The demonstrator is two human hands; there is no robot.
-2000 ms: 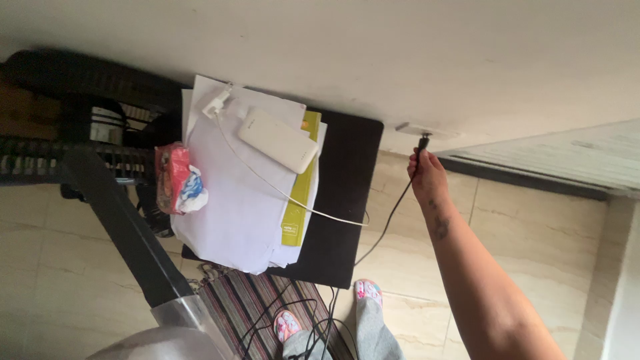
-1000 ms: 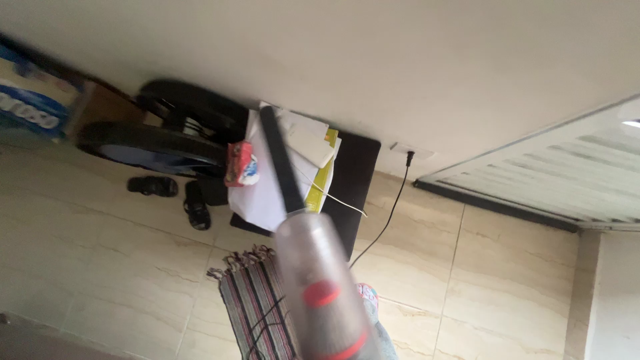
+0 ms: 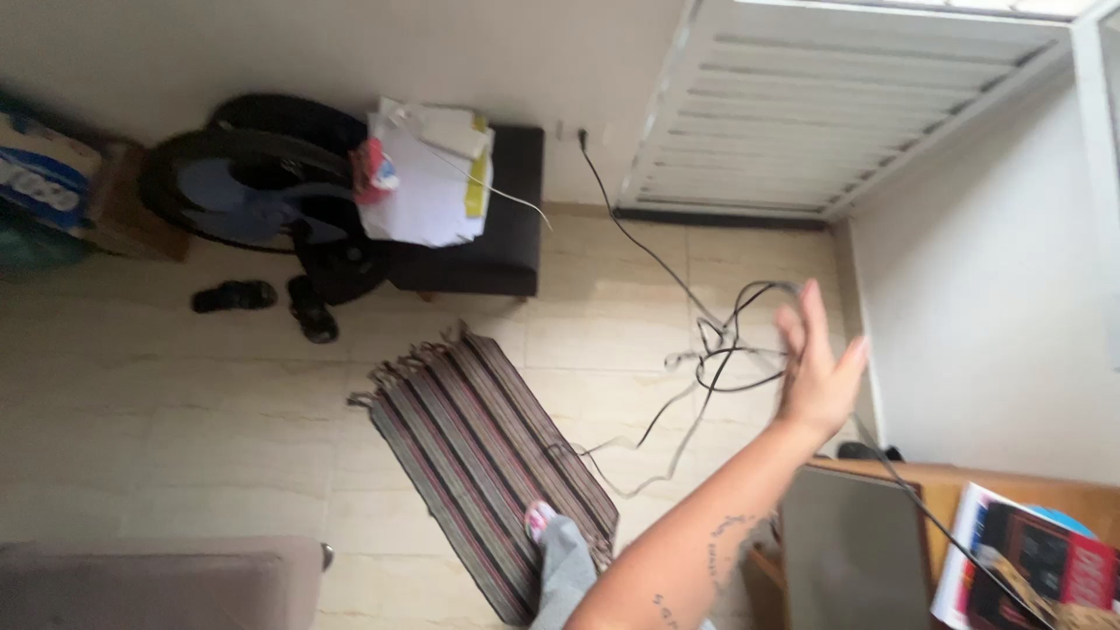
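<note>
My right hand (image 3: 818, 376) is spread open in front of the tangled black cord (image 3: 722, 337), with no grip on it visible. Loops of the cord pass behind my fingers. From the tangle, one length rises to a black plug (image 3: 583, 138) in the wall outlet. Other lengths reach the striped woven rug (image 3: 490, 464). A cord also crosses the lower right over a wooden cabinet (image 3: 853, 542). My left hand is out of view.
A black bench (image 3: 516, 210) against the wall holds papers (image 3: 429, 206) and a red packet (image 3: 374, 171). Large black wheels (image 3: 236, 188) and dark sandals (image 3: 234, 296) are beside it. A white slatted panel (image 3: 814, 114), a grey upholstered seat (image 3: 157, 577) and my foot (image 3: 539, 518) also show.
My right hand has left the plug, which it touched two seconds ago. The clear tube with red parts and its black nozzle have gone out of view. The view has shifted to the right.
</note>
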